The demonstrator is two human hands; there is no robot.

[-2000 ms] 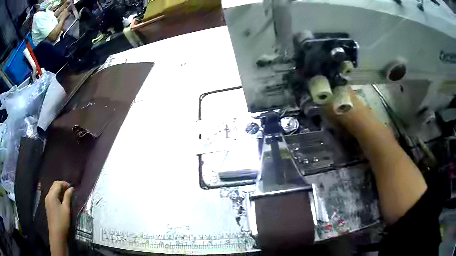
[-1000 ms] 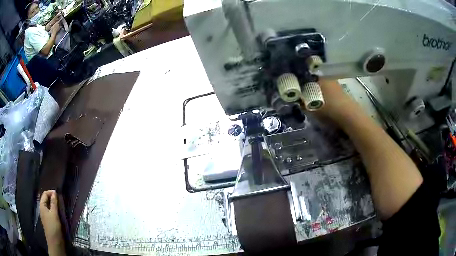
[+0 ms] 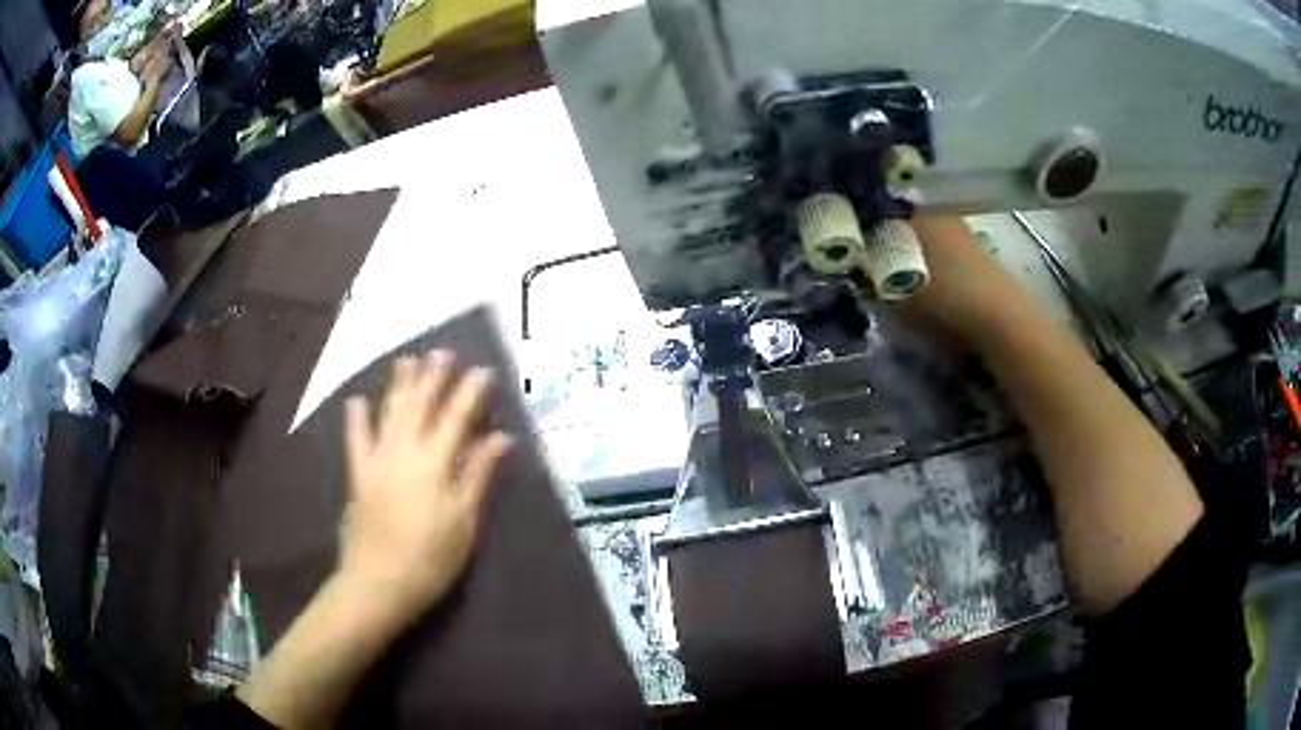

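A dark brown fabric panel (image 3: 542, 613) lies over the front left of the white table. My left hand (image 3: 414, 485) rests flat on it with fingers spread. My right hand (image 3: 927, 271) reaches behind the tension knobs of the sewing machine (image 3: 1141, 86); its fingers are hidden by the machine head. A brown strip (image 3: 756, 606) lies in the metal folder (image 3: 742, 485) in front of the presser foot area (image 3: 725, 335).
More brown panels (image 3: 157, 485) lie at the left beside a clear plastic bag (image 3: 57, 328). Long thin tools (image 3: 1127, 342) lie behind my right forearm. A person (image 3: 107, 107) sits at the far upper left.
My left hand has moved from the far left edge toward the machine, and a brown panel now lies under it across the table. My right hand stays behind the knobs.
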